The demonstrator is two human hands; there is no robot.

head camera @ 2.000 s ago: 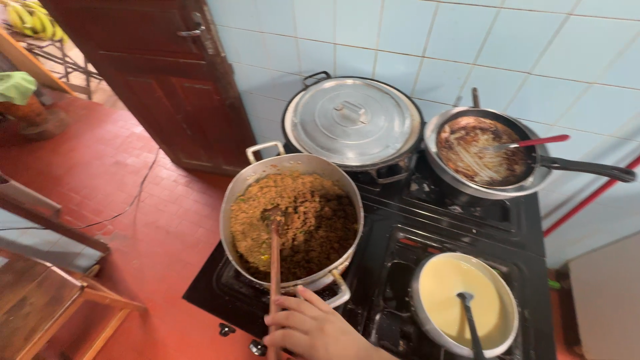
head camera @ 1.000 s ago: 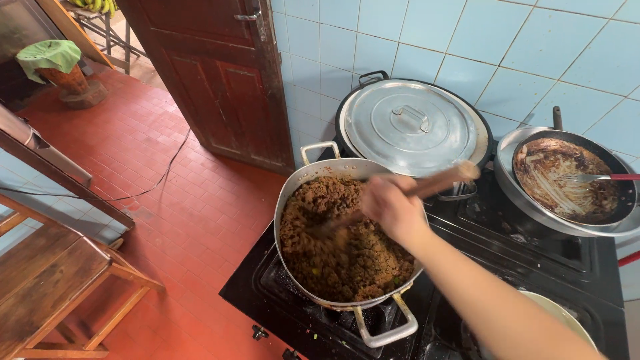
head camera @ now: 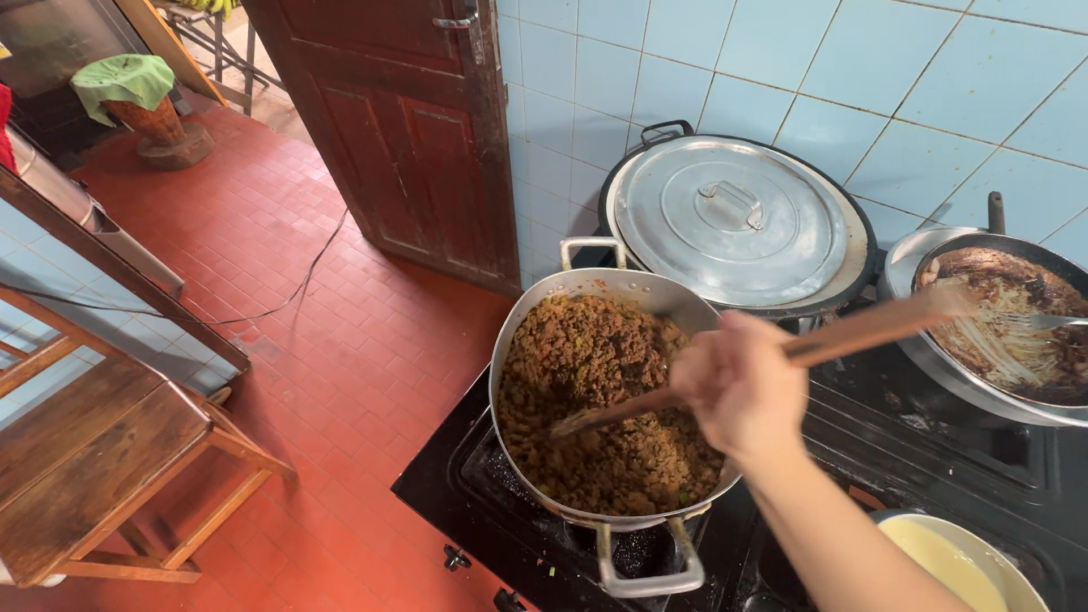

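My right hand [head camera: 744,387] grips the shaft of a wooden spoon [head camera: 875,327] over the right side of an aluminium pot [head camera: 507,357]. The spoon's lower end is sunk in cooked ground meat [head camera: 595,340] with green bits, and its handle slants up to the right past my fist. The pot stands on the front left of a black gas stove [head camera: 450,489], one handle towards me and one towards the wall. My hand and forearm are slightly blurred and hide part of the pot's right rim. My left hand is out of view.
Behind stands a large pot with an aluminium lid [head camera: 731,221]. At right, a frying pan [head camera: 1045,255] with brown residue and a fork rests on a metal pan. A bowl of pale yellow liquid [head camera: 943,561] is lower right. A wooden chair [head camera: 102,450] and a cord [head camera: 297,289] are at left.
Two seconds ago the spoon stood nearly upright in the image, with my hand below the pot's near rim. Now my hand is over the pot's right side and the spoon slants. The view has shifted.
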